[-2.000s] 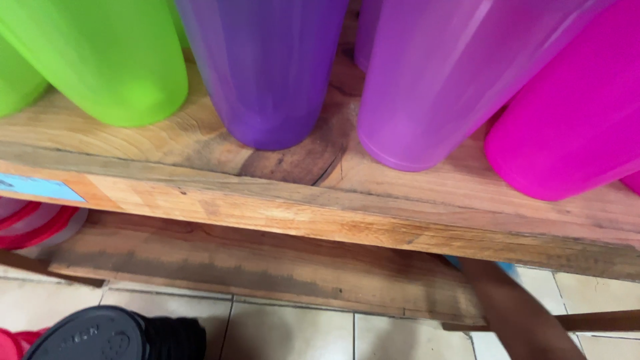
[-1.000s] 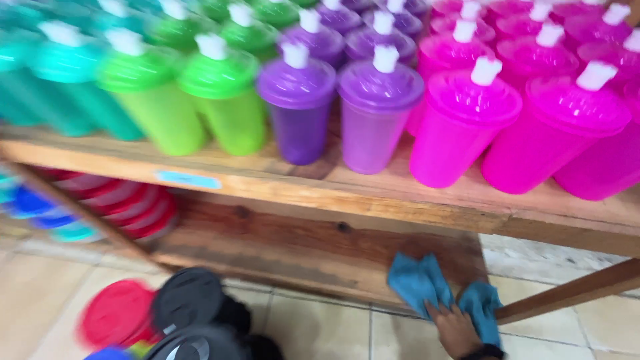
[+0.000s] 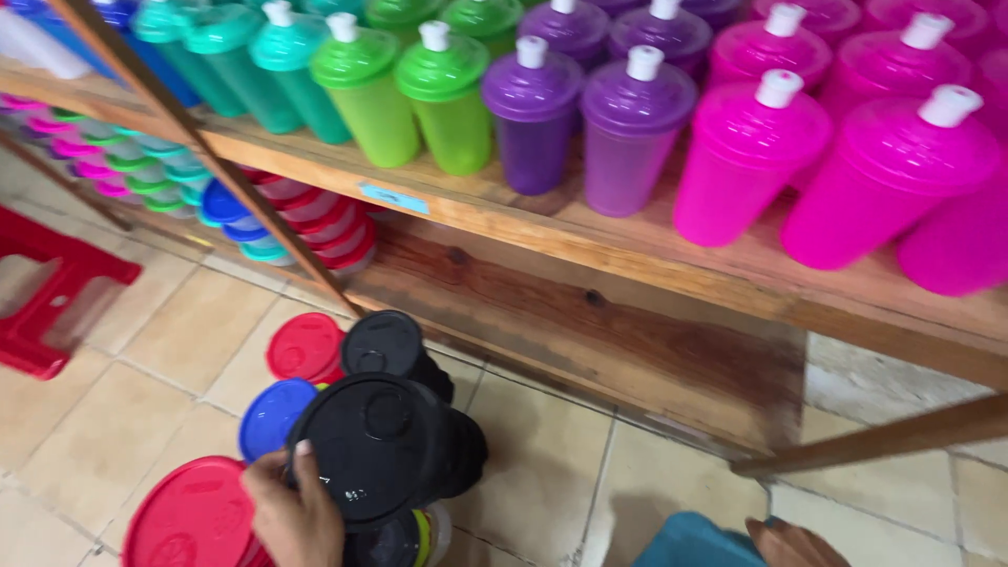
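My left hand [image 3: 295,504], at the lower middle left, has its thumb and fingers on the rim of a large black plastic lid [image 3: 366,449], which tops a dark stack. At the bottom right my right hand [image 3: 795,543] grips a teal cloth [image 3: 697,542] above the floor tiles; part of this hand is cut off by the frame edge. Around the black lid stand a red round lid [image 3: 193,516], a blue lid [image 3: 277,417], a smaller red lid [image 3: 305,346] and a smaller black lid [image 3: 383,344].
A wooden rack's upper shelf [image 3: 504,224] bears rows of colored plastic tumblers [image 3: 630,134]. Its lower board [image 3: 567,315] has red-rimmed stacked containers [image 3: 335,228] at its left. A slanted wooden leg [image 3: 882,437] stands at right, a red plastic stool [image 3: 55,291] at far left.
One second ago a hand was on the teal cloth at the lower board's right end; now the cloth is over the floor in my right hand. My left hand has come into view at the black lid.
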